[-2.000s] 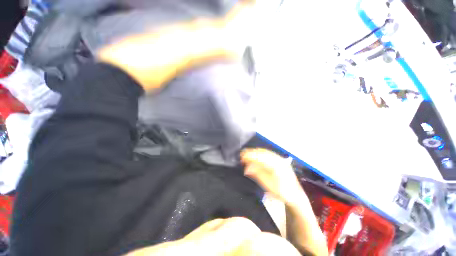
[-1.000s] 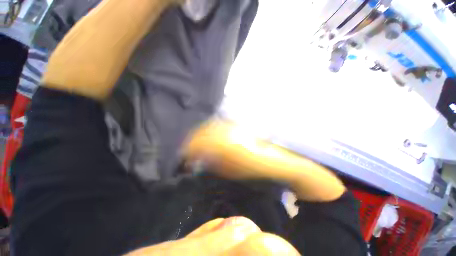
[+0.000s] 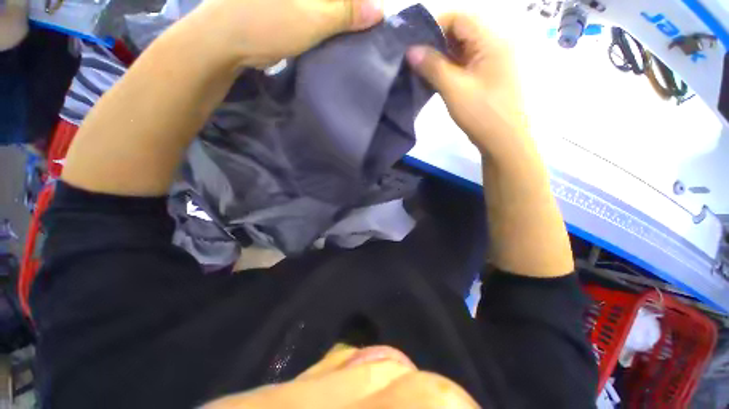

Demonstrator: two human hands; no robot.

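Observation:
A dark grey garment piece (image 3: 320, 120) hangs wrinkled from both hands, over the lap and against the table's front edge. My left hand (image 3: 340, 20) is at the top of the view, partly cut off by the frame's edge, and pinches the cloth's upper edge. My right hand (image 3: 468, 68) holds the upper right corner of the cloth between thumb and fingers. A tiny pale patch shows on the cloth between the hands. Paler cloth (image 3: 372, 222) shows at the bottom over the lap.
The white table (image 3: 631, 152) has a ruler scale (image 3: 599, 209) along its front edge. Black-handled scissors (image 3: 627, 52) and a blue-grey cylindrical part (image 3: 571, 27) are at the upper right. Red baskets (image 3: 675, 351) stand below right and at the left. Striped cloth (image 3: 94, 80) is at the left.
My right hand has moved up from the lap to the cloth's top corner and grips it. The cloth is raised between both hands. The view has shifted, showing the scissors more clearly.

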